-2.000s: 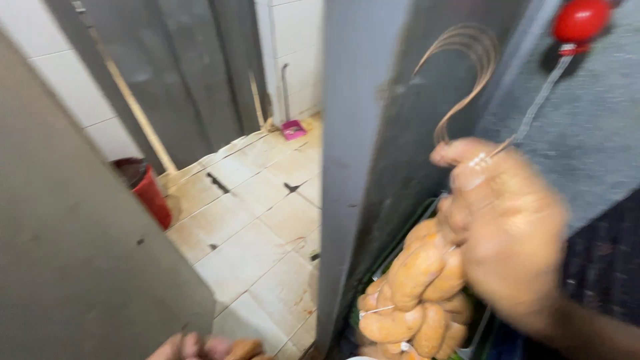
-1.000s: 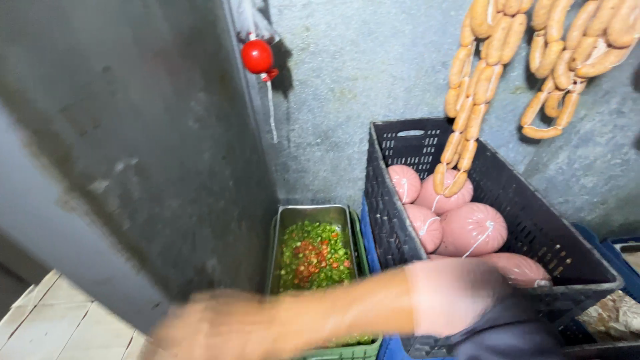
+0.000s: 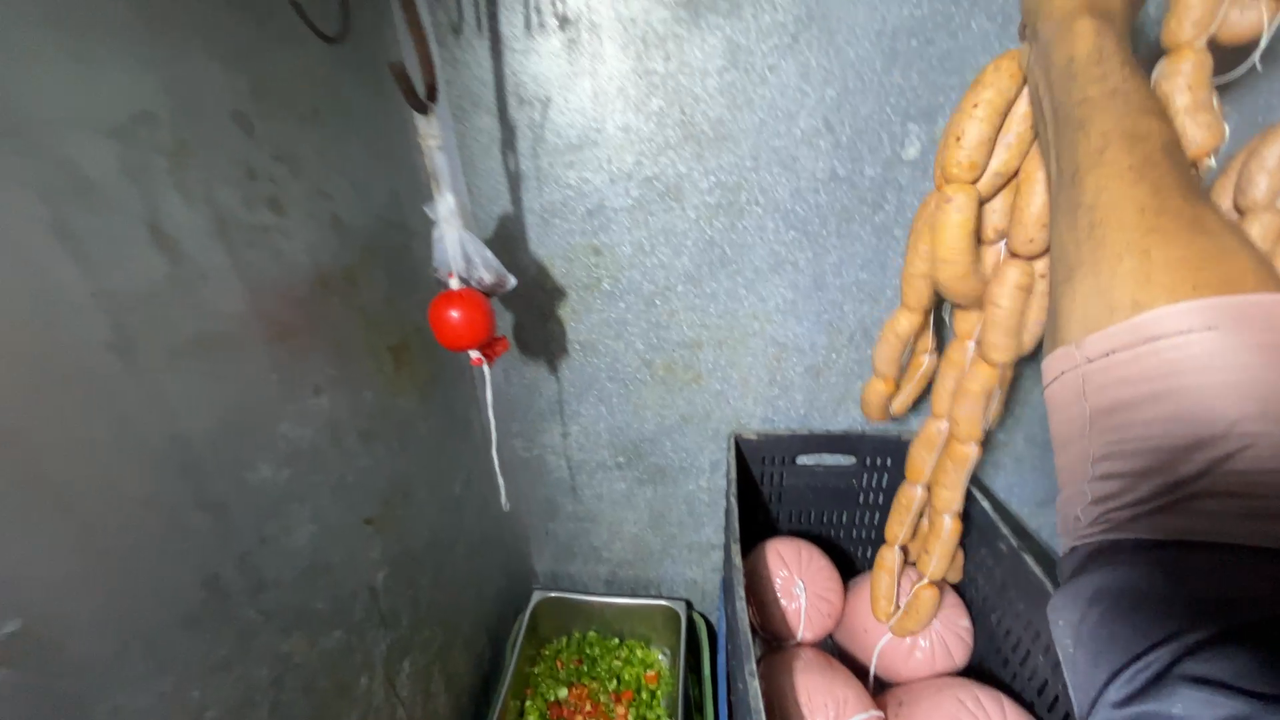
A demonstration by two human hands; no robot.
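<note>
My right forearm, in a pink and dark sleeve, reaches up at the right; its hand is cut off by the top edge, so its grip is hidden. Beside the wrist hang linked sausages (image 3: pixel 955 245), tied with white string, their lowest links in front of pink round sausages (image 3: pixel 795 590) inside a black plastic crate (image 3: pixel 825 490). More linked sausages (image 3: pixel 1190 90) hang at the upper right, beyond the arm. My left hand is outside the view.
A red ball-shaped item (image 3: pixel 461 319) hangs on white string near a metal hook (image 3: pixel 415 60) at the left. Below stands a steel pan (image 3: pixel 610 610) of chopped green and red vegetables (image 3: pixel 595 675). A grey metal wall (image 3: pixel 200 350) bounds the left side.
The view has swung from the doorway and tiled floor to the hanging sausages. The forearm that crossed low before the crate one second ago now reaches up at the right.
</note>
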